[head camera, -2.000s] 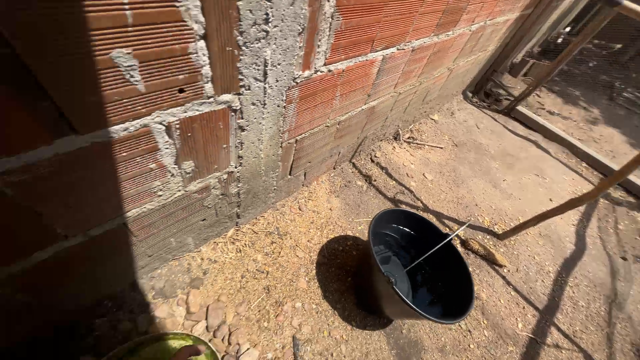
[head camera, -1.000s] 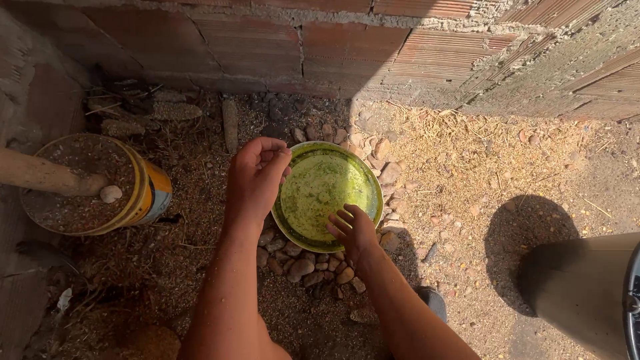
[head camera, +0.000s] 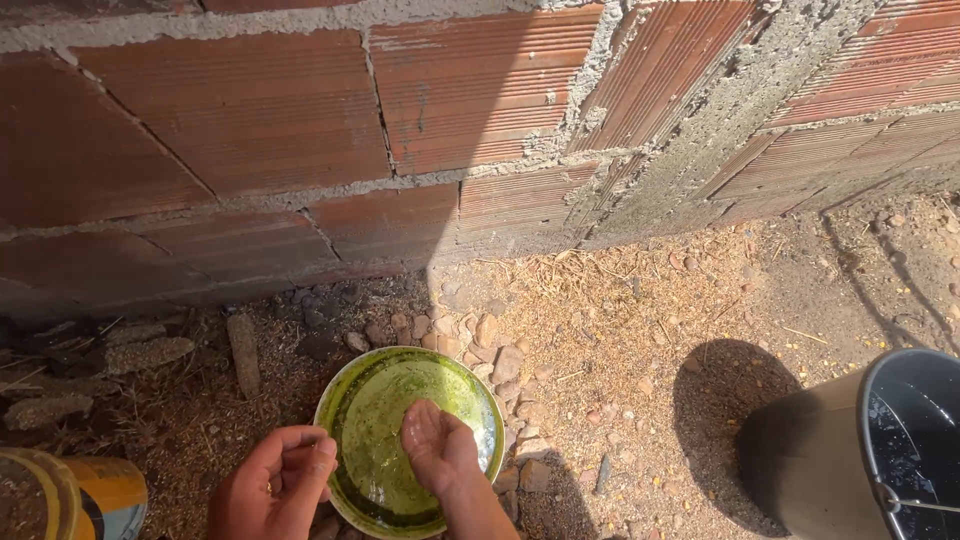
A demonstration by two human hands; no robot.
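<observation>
A round, shallow green dish with water and dark algae-like specks sits on the ground, ringed by small stones. My right hand is over the dish's middle, wet, its fingers together and slightly cupped; whether it touches the water cannot be told. Beside the dish's left rim, my left hand is loosely curled, thumb near the fingertips, and no object shows in it. A black bucket with a wire handle and water inside stands at the lower right.
A hollow-brick wall runs behind the dish. Small stones lie round its rim. At the lower left is a yellow-orange bucket with dirt on top. Corncobs and dry debris lie by the wall, with straw and grain on the sunlit ground.
The view has swung widely. Both hands, absent from the earliest frame, are at the dish. Since one second ago, my right hand's spread fingers have come together.
</observation>
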